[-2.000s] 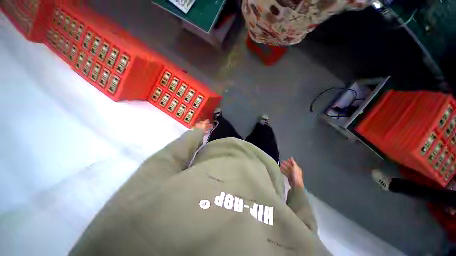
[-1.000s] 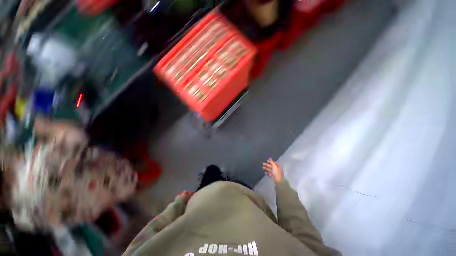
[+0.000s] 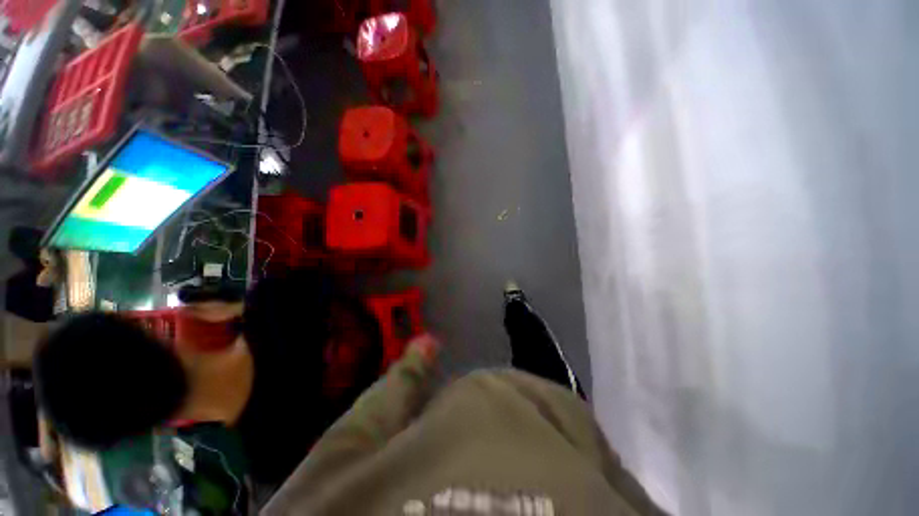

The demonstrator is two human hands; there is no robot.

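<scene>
My left hand (image 3: pixel 423 348) is small and blurred at the end of the olive sleeve, left of my body. Its fingers cannot be made out, and nothing can be seen in it. It appears just right of a red stool (image 3: pixel 400 317), but I cannot tell whether they touch. My right hand is not in view. One of my legs (image 3: pixel 534 338) and its shoe show below, on the grey floor.
Red stools (image 3: pixel 365 219) line the left side of the grey floor (image 3: pixel 494 151). A seated person with dark hair (image 3: pixel 111 378) is beside the green bench, with a lit monitor (image 3: pixel 141 191), cables and a red tray (image 3: pixel 91 96). A white wall (image 3: pixel 746 222) runs along the right.
The view has turned and moved along the aisle. The tray stacks and patterned clothing have left view; the row of stools and the monitor have appeared. My right hand has gone out of view.
</scene>
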